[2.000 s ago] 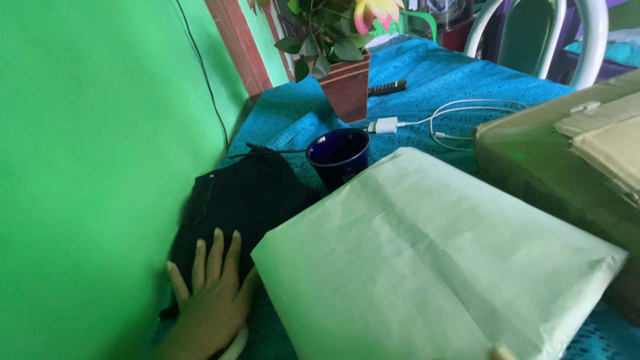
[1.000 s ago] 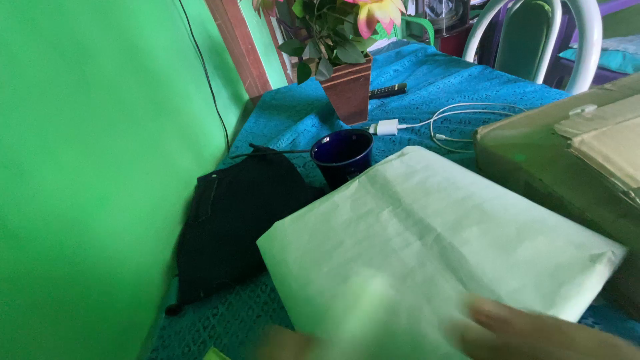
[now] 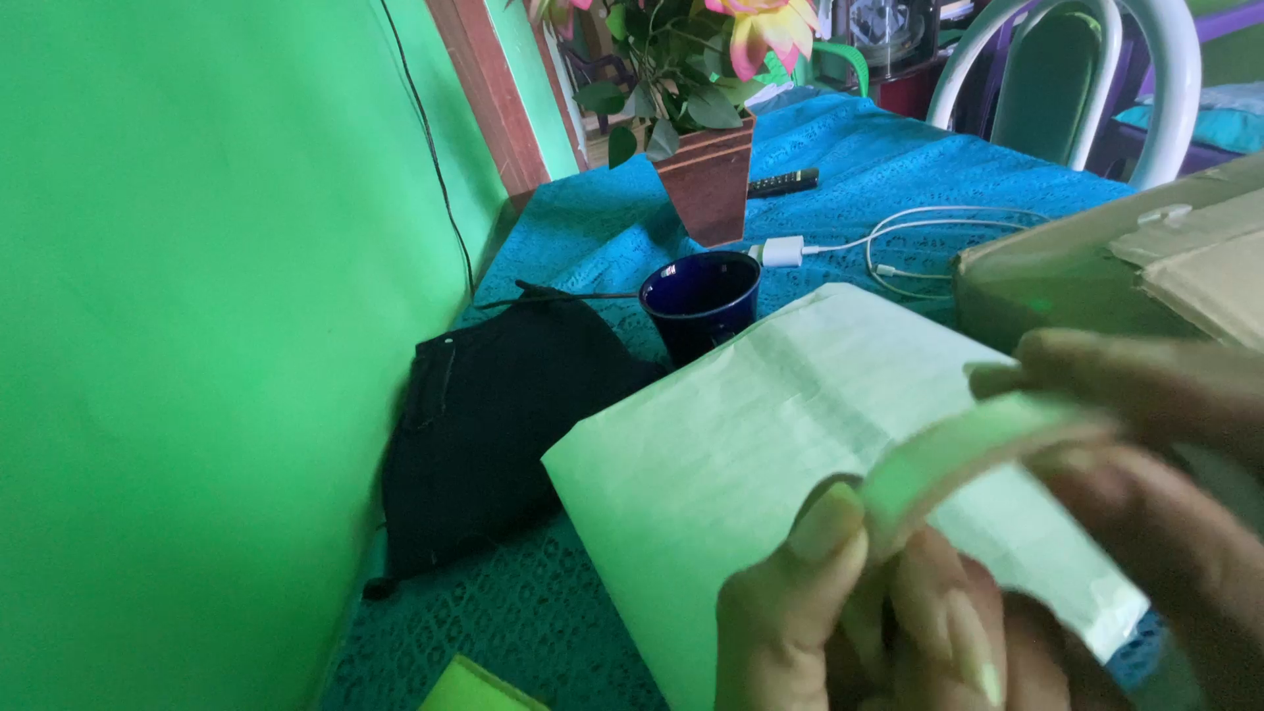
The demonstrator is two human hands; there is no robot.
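Observation:
My left hand [image 3: 859, 612] is raised over a package wrapped in pale paper [image 3: 711, 464], its thumb and fingers pinching a roll of tape [image 3: 968, 454]. The roll's rim curves up towards my right hand [image 3: 1155, 425], whose fingers touch or nearly touch its far end; blur hides the exact contact. Beneath both hands lies the package, flat on a blue lace tablecloth [image 3: 464, 622]. A dark blue cup [image 3: 701, 306] stands just behind the package, and a dark folded cloth garment [image 3: 504, 425] lies to its left.
A cardboard box [image 3: 1086, 267] stands at the right. Farther back are a flower pot [image 3: 706, 188], a black remote control [image 3: 785, 183] and a white charger [image 3: 783, 251] with its cable. The green wall [image 3: 197, 346] borders the left side. A yellow-green object [image 3: 479, 691] shows at the bottom edge.
My left hand was flat on the dark garment and has moved right, over the package. Both hands are now raised at the tape roll, which the earliest frame does not plainly show.

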